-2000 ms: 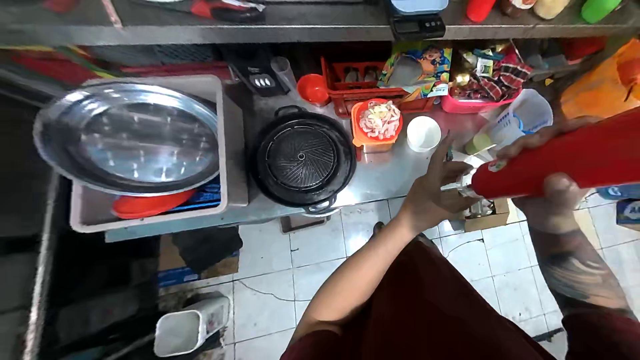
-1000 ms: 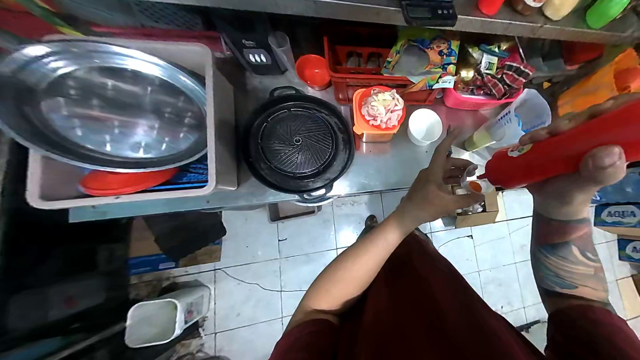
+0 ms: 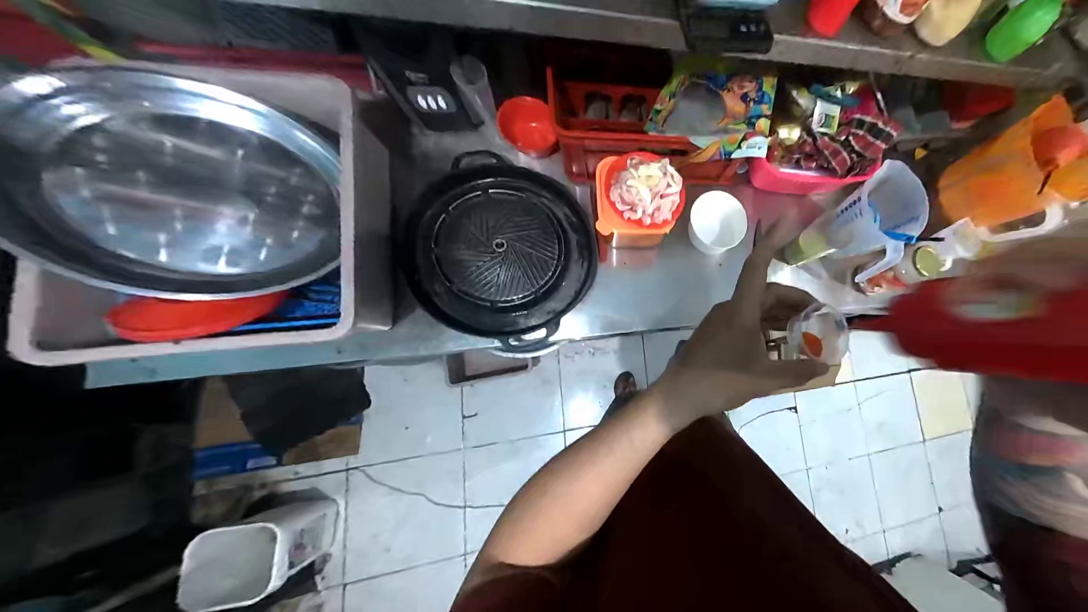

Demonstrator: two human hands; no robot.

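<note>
My left hand [image 3: 744, 344] holds a small clear plastic cup [image 3: 820, 333] between thumb and fingers, with some orange-red sauce in it. The dark red nozzle of a red squeeze bottle [image 3: 1003, 323] points at the cup from the right. My right hand [image 3: 1041, 263] is on the bottle, blurred and partly out of frame, its fingers hard to make out. Above my left hand, on the metal counter, stands a white cup [image 3: 718, 222]. Beside it an orange container [image 3: 607, 197] carries a red bowl of sliced pale pink food [image 3: 648, 191].
A black round grill pan [image 3: 500, 246] sits on the metal counter [image 3: 671, 293]. At left, a large metal tray [image 3: 195, 183] rests on a grey bin [image 3: 347, 255]. Measuring jugs [image 3: 892, 204], a red basket [image 3: 586, 153] and a pink basket [image 3: 803, 180] line the back, under a shelf [image 3: 595, 24].
The red bottle has drawn back a little to the right from the small cup, and the orange-red sauce in the cup shows more plainly. The cup remains in my left hand.
</note>
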